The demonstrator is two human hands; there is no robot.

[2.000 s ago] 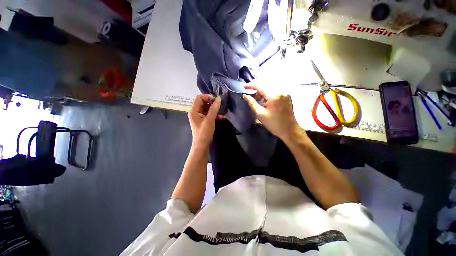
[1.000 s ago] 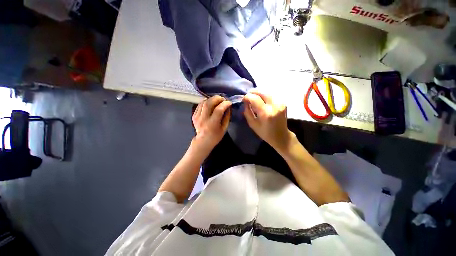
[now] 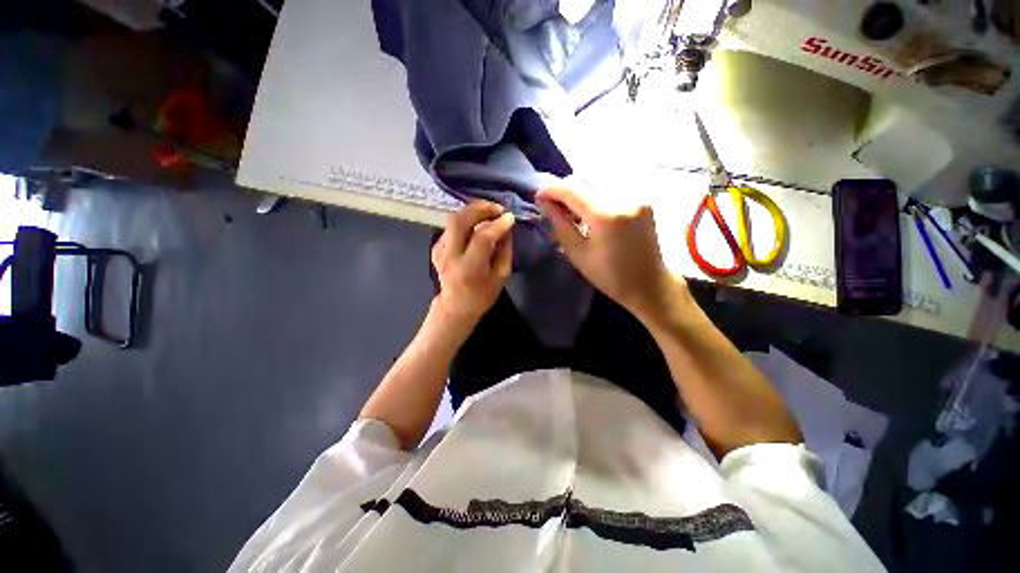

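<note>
A dark blue-grey garment [image 3: 464,95] lies on the white table and hangs over its front edge onto the dark-clothed lap. Its near part stands open in a rounded loop with a paler inside. My left hand [image 3: 475,257] pinches the folded garment edge [image 3: 517,206] between thumb and fingers at the table's front edge. My right hand [image 3: 610,249] is just right of it, fingertips closed on the same edge. Bright lamp light washes out the cloth beside my right hand, and the fingers hide part of the fold.
Scissors with red and yellow handles [image 3: 738,229] lie right of my hands. Beyond are a black smartphone [image 3: 868,246], blue tweezers or snips [image 3: 931,244] and small clutter. The sewing machine [image 3: 783,45] stands behind, its needle area [image 3: 687,62] brightly lit. White scraps [image 3: 940,461] lie below right.
Both hands have come closer together on the garment edge, which has opened into a loop. In the last second my right hand's fingertips have risen slightly. The camera view has shifted.
</note>
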